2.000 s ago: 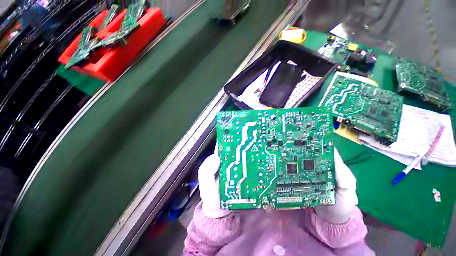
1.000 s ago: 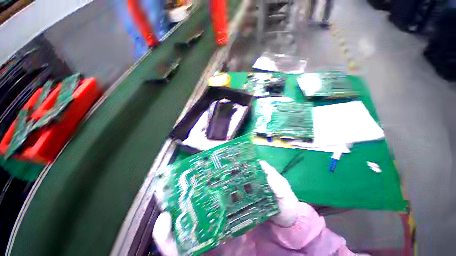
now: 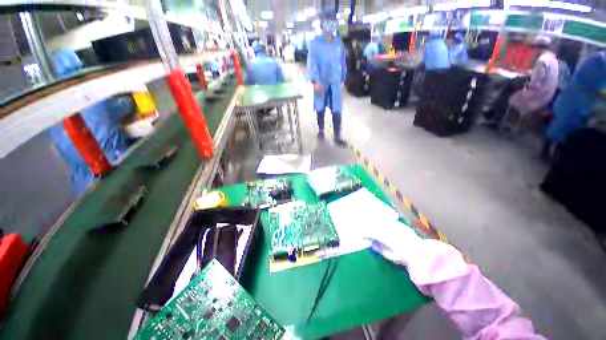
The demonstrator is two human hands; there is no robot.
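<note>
A green circuit board [image 3: 211, 309] is tilted at the bottom edge, traces and small dark square chips facing up, its lower part cut off. My left hand is not visible; the board or the picture's edge hides it. My right hand [image 3: 393, 240], in a white glove with a pink sleeve, reaches over the white sheets [image 3: 362, 211] at the right of the green mat [image 3: 282, 292]. A small blue part of the pen [image 3: 376, 252] shows at its fingertips. Blur hides whether the fingers are closed on it.
A black tray [image 3: 251, 236] stands beside the conveyor belt [image 3: 80, 265]. A second board [image 3: 302, 229] lies mid-table, with boards [image 3: 332, 180] and a sample board [image 3: 269, 192] behind. Dark tweezers [image 3: 323, 289] lie in front. A person in blue [image 3: 327, 63] stands in the aisle.
The view has lifted towards the aisle. My right hand has let go of the board and moved right to the pen. The board is now lower left, partly out of the picture.
</note>
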